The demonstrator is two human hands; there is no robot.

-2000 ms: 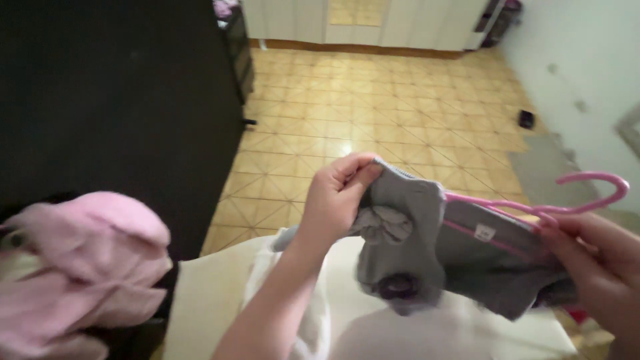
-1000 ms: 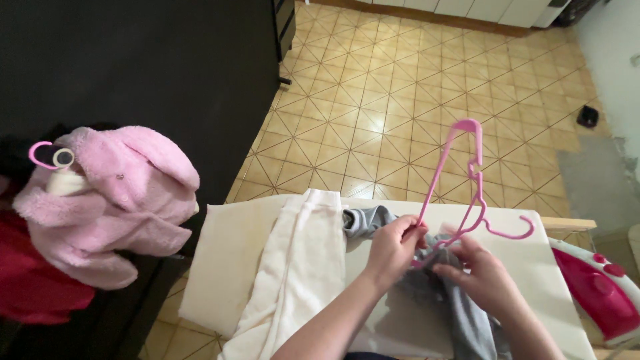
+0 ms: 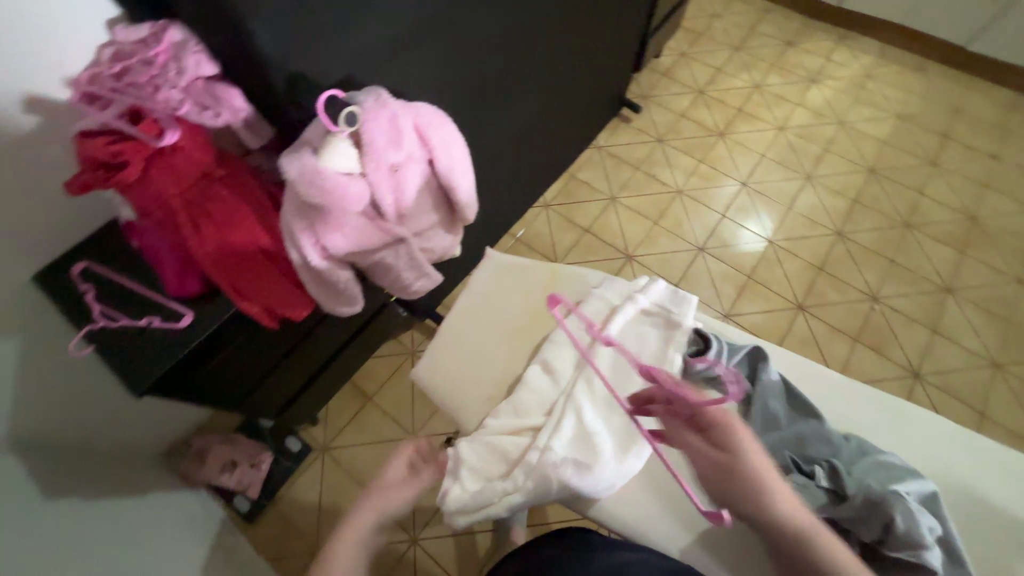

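My right hand [image 3: 708, 436] grips a pink plastic hanger [image 3: 596, 370], which hangs over cream trousers [image 3: 552, 424] lying on a pale padded ironing board [image 3: 496, 320]. To the right of the trousers, a crumpled grey garment [image 3: 848, 464] lies on the same board. My left hand [image 3: 412, 472], blurred, is beside the near left end of the trousers, fingers curled; whether it touches or pinches the fabric is not clear.
Left of the board stands a black cabinet [image 3: 152, 352] with another pink hanger [image 3: 132, 320], a red garment [image 3: 200, 200] and a pink fluffy jacket [image 3: 384, 184]. A dark scale-like object [image 3: 276, 456] lies below on the tiled floor [image 3: 768, 184].
The view has swung left. The grey garment, held with the hanger two seconds ago, now lies apart from it on the board. My left hand has moved from the grey garment to beside the trousers.
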